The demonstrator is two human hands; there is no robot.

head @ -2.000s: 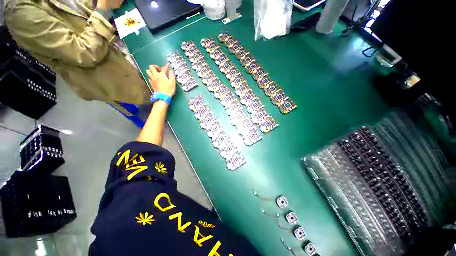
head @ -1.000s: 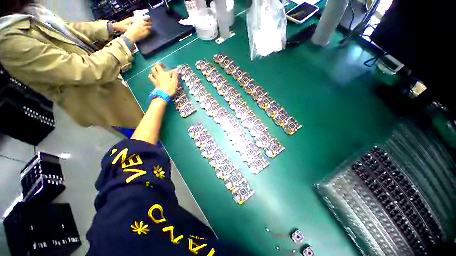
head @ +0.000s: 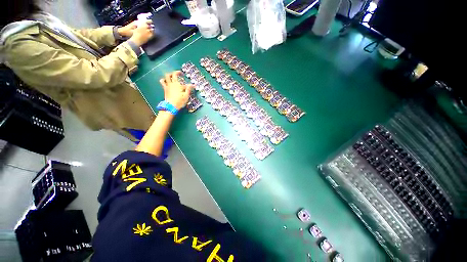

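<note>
My left hand [head: 176,93] reaches over the short row of small circuit boards [head: 194,104] near the bench's edge. It covers part of that row; its fingers are apart, and no held object shows. Three long rows of boards [head: 261,86] lie side by side to its right, edge to edge. Another row of boards [head: 228,151] lies nearer me. Several small grey-white square modules with thin wires [head: 315,231] lie spaced in a line at the bottom. My right hand is not in view.
Stacked clear blister trays with black parts [head: 399,174] lie at the right. A clear plastic bag [head: 267,25], white containers [head: 208,23] and a black flat object [head: 166,33] stand at the back. A person in a tan coat [head: 77,71] is at the left. Black crates [head: 54,187] are on the floor.
My left hand has moved from beside the short row's far end to over the row, covering more of it. The view has shifted. The coworker's hands have come into view.
</note>
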